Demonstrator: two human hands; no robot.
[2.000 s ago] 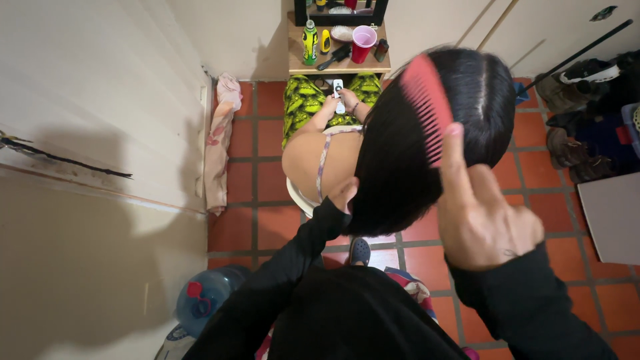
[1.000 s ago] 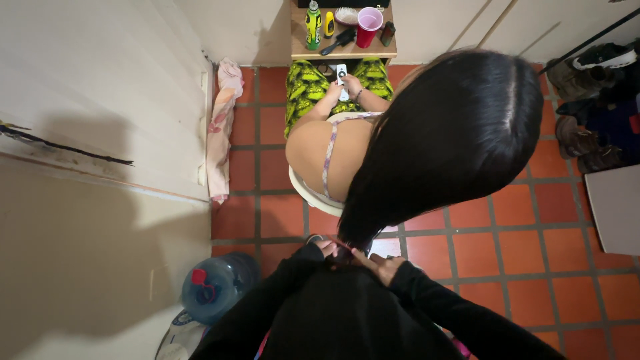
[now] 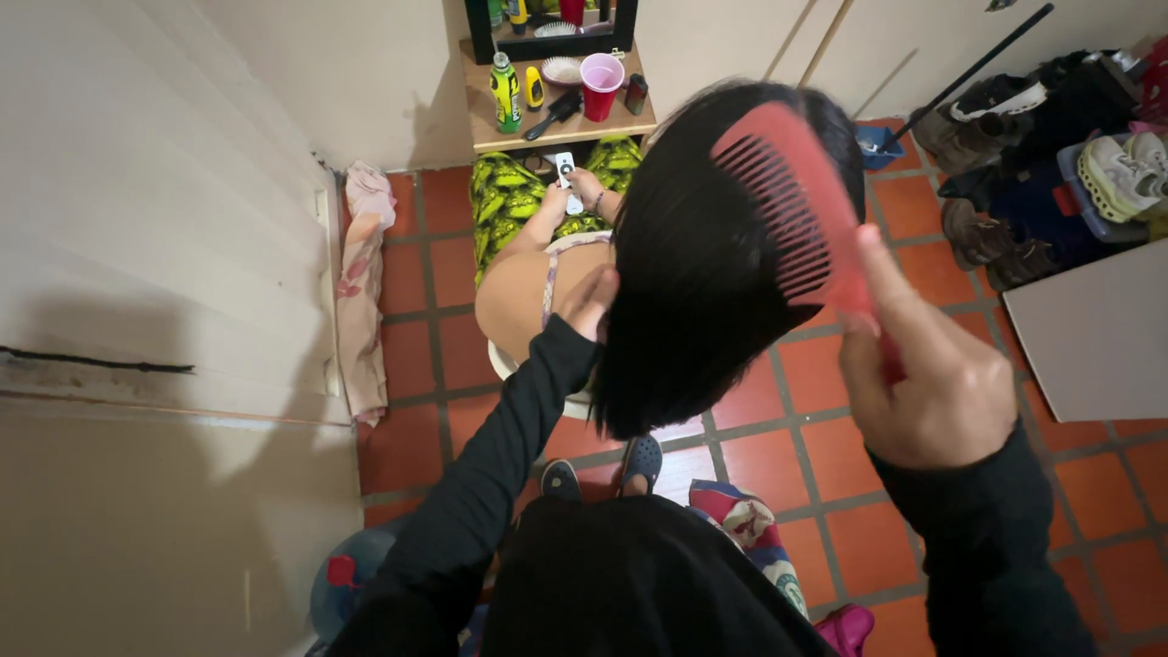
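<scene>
A pink wide-tooth comb is gripped by its handle in my right hand, raised beside a seated person's long dark hair. The comb's teeth point left, over the hair; whether they touch it I cannot tell. My left hand rests at the left edge of the hair, beside the person's upper back, its fingers partly hidden by the hair. The seated person holds a white remote control over a green and black patterned garment.
A wooden table ahead bears a green bottle, a red cup, a black hairbrush and a mirror. A blue water jug stands at lower left. Shoes and a white panel are at right.
A second ago both my hands were together low at the hair's ends; now the right hand is up at the right with the comb, and the left is by the person's back.
</scene>
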